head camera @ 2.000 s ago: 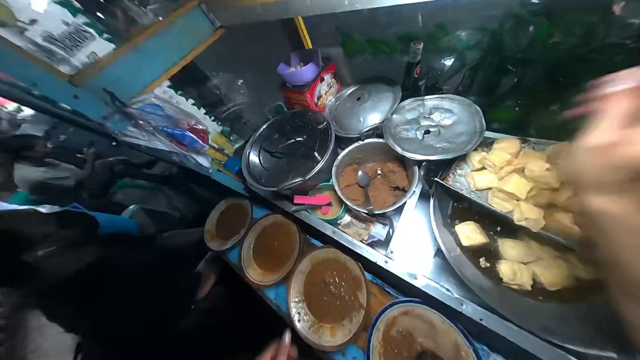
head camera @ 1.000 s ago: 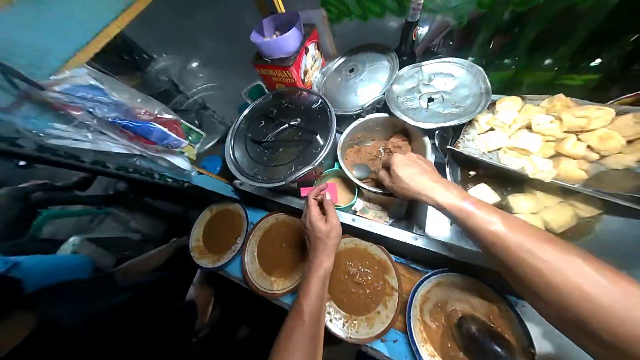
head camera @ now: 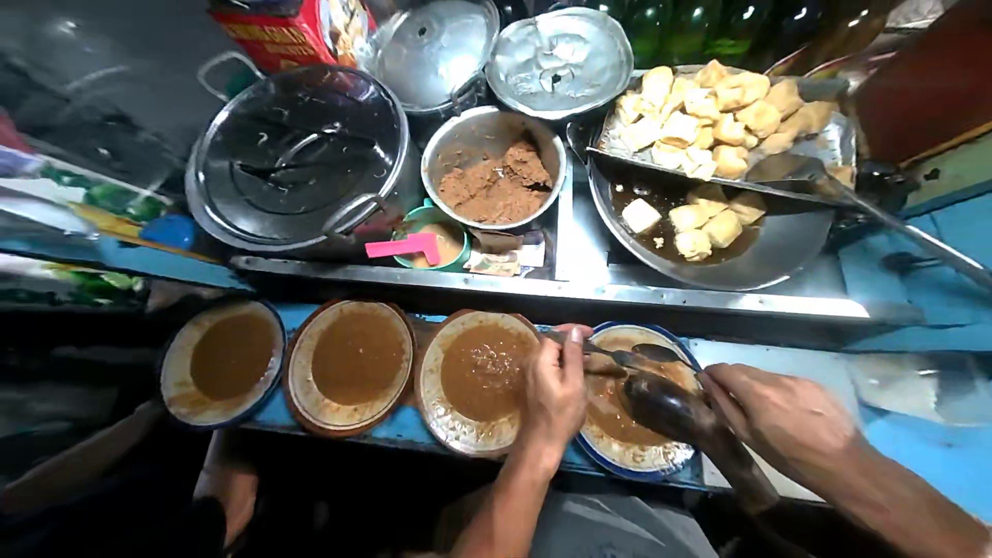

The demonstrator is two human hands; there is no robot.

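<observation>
My left hand (head camera: 559, 380) grips the handle of a metal utensil (head camera: 601, 350) over the fourth plate, at the right of the row. My right hand (head camera: 779, 403) holds a dark spoon (head camera: 659, 353) above the same blue-rimmed plate (head camera: 639, 469), which has brown sauce in it. A dark rounded pestle (head camera: 670, 403) rests in this plate, its handle sticking out toward the lower right. Just left stands a plate of bubbly brown sauce (head camera: 480, 368), partly behind my left hand. Brown paste (head camera: 496, 186) lies in a metal pot (head camera: 430, 167) behind the plates.
Two more sauce plates (head camera: 360, 356) stand left. Behind are a lidded pot (head camera: 298, 155), metal lids (head camera: 559, 58), a green cup (head camera: 463, 252) with a pink handle, a wok of oil (head camera: 783, 256) with frying tofu, and a tray of fried tofu (head camera: 690, 116). Another person's arms (head camera: 232, 488) are at lower left.
Both my hands have moved from the paste pot and green cup down to the blue-rimmed plate. The spoon that was in the paste pot is no longer there. The view has shifted.
</observation>
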